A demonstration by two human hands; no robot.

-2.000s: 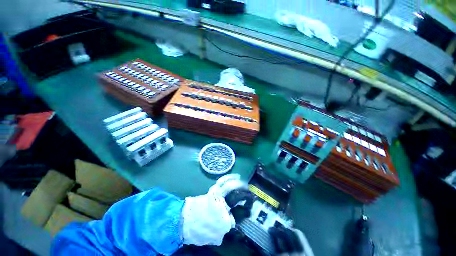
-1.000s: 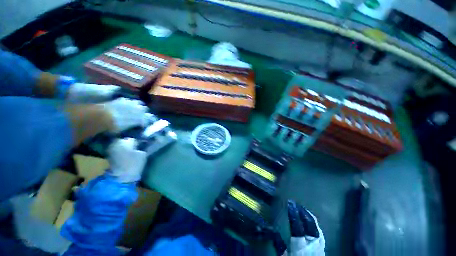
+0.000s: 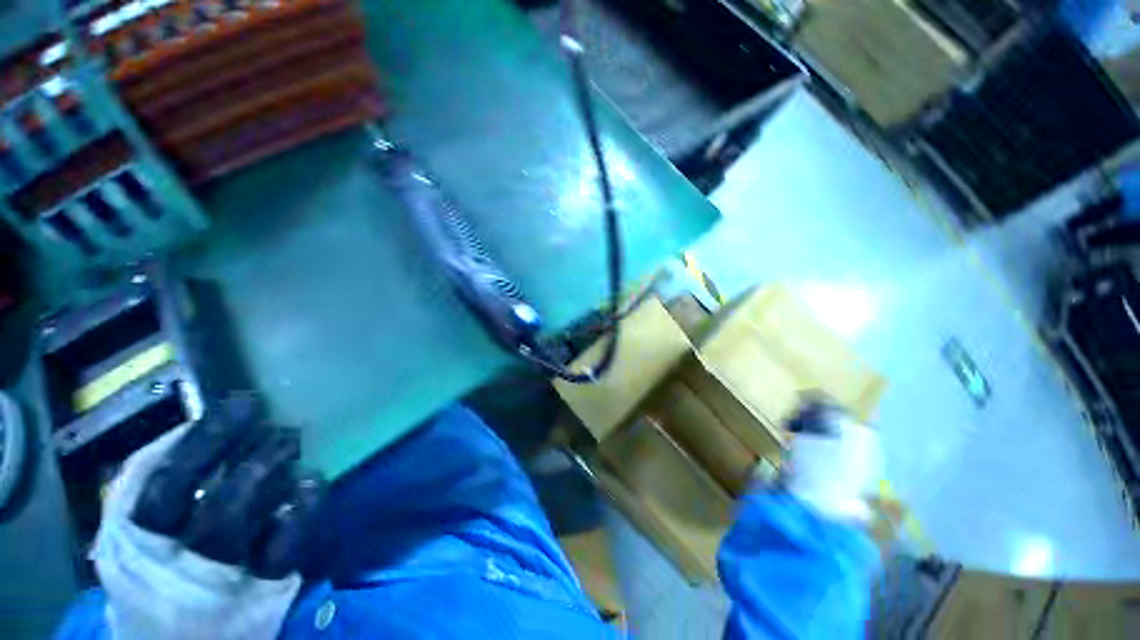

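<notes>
My left hand (image 3: pixel 206 513), in a white glove with dark fingers, is curled at the near end of the black fixture (image 3: pixel 123 400); whether it holds anything cannot be told. The fixture shows a yellowish strip. My right hand (image 3: pixel 831 463), also gloved, is over the open cardboard carton (image 3: pixel 675 481), by a raised flap; it is blurred, and its grip cannot be told. The grey-green locating plate (image 3: pixel 150 163) leans on the stacked orange-brown trays (image 3: pixel 256 94) at the upper left.
The dark electric screwdriver (image 3: pixel 456 250) lies on the green bench (image 3: pixel 338 325), its cord looping over the bench edge beside the carton. A partly visible screw dish (image 3: pixel 10 450) is at the left rim. Black crates (image 3: pixel 1000 138) stand beyond the pale floor (image 3: pixel 863 238).
The view has swung right, bringing the carton and floor in. My left hand has come back from the heat sinks to the fixture. My right hand has moved to the carton. Another person's arms are out of view.
</notes>
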